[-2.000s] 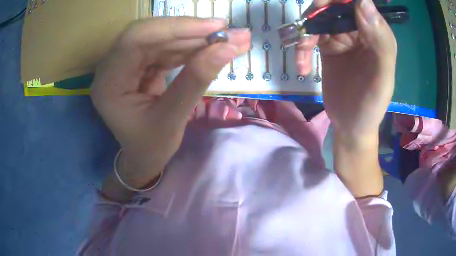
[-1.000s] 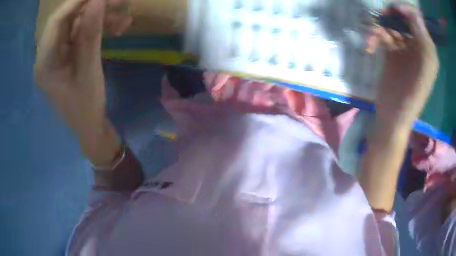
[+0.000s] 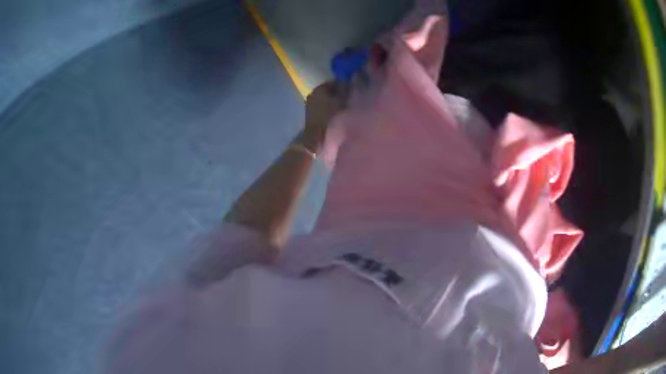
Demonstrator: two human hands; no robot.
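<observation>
My left hand point(image 3: 325, 106) is small and blurred at the upper middle, low beside the pink clothing. A bright blue thing point(image 3: 349, 64) shows right at its fingers; whether the hand grips it or only lies beside it cannot be told. What the blue thing is cannot be made out. My right hand is out of the picture; only part of a forearm shows at the lower right corner.
The bench edge point(image 3: 634, 281), with yellow and blue tape, curves down the right side. A piece of the white board point(image 3: 652, 292) shows beyond it. Blue-grey floor point(image 3: 146, 168) with a yellow line point(image 3: 281, 55) lies at left. A dark area is under the bench.
The view has swung away from the bench to the floor at left. My left hand has moved from the brown cardboard down to the blue thing. My right hand and the black tool have left the picture.
</observation>
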